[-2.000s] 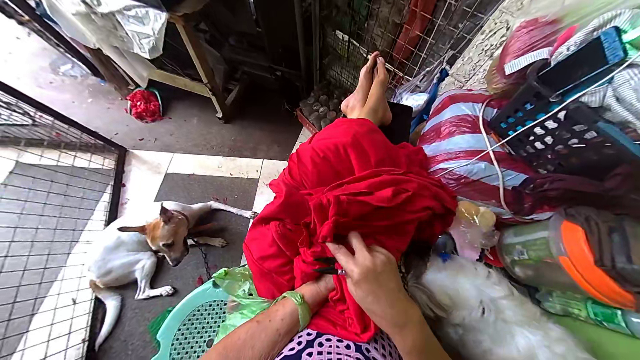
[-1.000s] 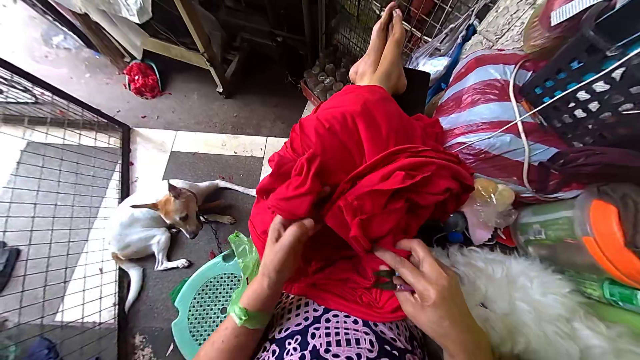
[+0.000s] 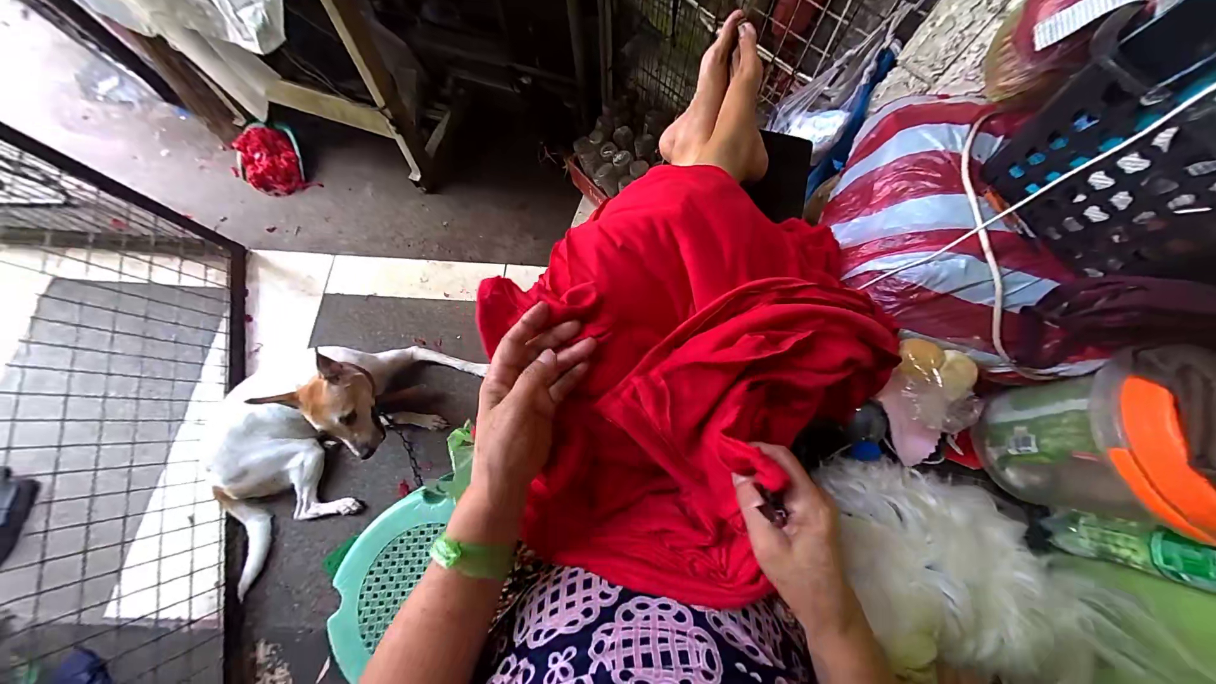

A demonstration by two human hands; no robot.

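Observation:
A large red cloth (image 3: 665, 247) lies bunched over my outstretched legs, above a dark patterned garment (image 3: 608, 627). On its left side, my left hand (image 3: 527, 399) rests against the folds with its fingers apart, a green band around the wrist. My right hand (image 3: 784, 522) pinches a fold of the cloth between thumb and fingers near the lower right. Something small and dark shows within that hand; I cannot tell what it is. My bare feet (image 3: 717, 114) stick out past the far end of the cloth.
A white and brown dog (image 3: 285, 427) lies at left beside a wire mesh gate (image 3: 114, 399). A green plastic basket (image 3: 380, 570) is by my left forearm. White fur (image 3: 950, 560), a clear jar with an orange lid (image 3: 1073, 437), a striped bag (image 3: 912, 190) and a black basket (image 3: 1111, 171) crowd the right.
My left hand has come off its grip and now lies with fingers spread on the cloth. My right hand has lifted a pinched fold. Earlier, both hands were close together on the cloth.

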